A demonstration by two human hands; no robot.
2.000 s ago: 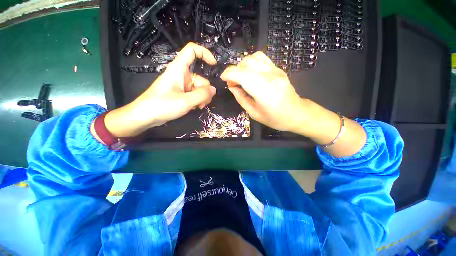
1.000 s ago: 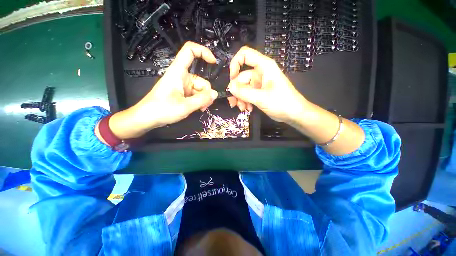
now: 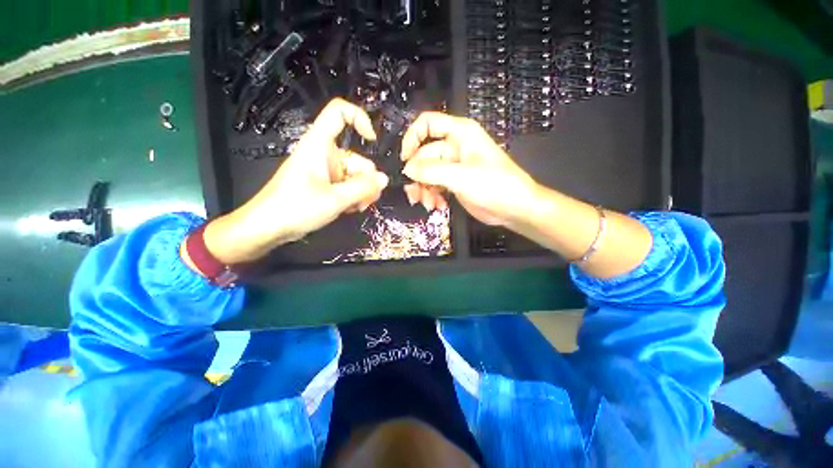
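My left hand [image 3: 320, 178] and my right hand [image 3: 470, 169] face each other over the left compartment of the black divided tray [image 3: 566, 164]. The fingertips are a short gap apart. A dark part seems to lie between them, hard to tell from the dark tray. My right thumb and forefinger are pinched together; any pin there is too small to make out. Black plastic housings [image 3: 265, 69] lie jumbled behind my hands. A bright heap of metal pins [image 3: 402, 235] lies at the near edge. Assembled pieces [image 3: 548, 69] stand in close columns in the right compartment.
An empty black tray [image 3: 749, 164] lies to the right of the working tray. On the green surface at left are stray black parts [image 3: 91, 218], a small pale ring [image 3: 166, 110] and a pale fleck [image 3: 152, 155]. A dark leg-like shape [image 3: 776, 411] shows on the blue floor at lower right.
My right hand has turned, its lower fingers curling under the thumb. My hands sit slightly lower in the picture. The view has shifted, moving the working tray a little left.
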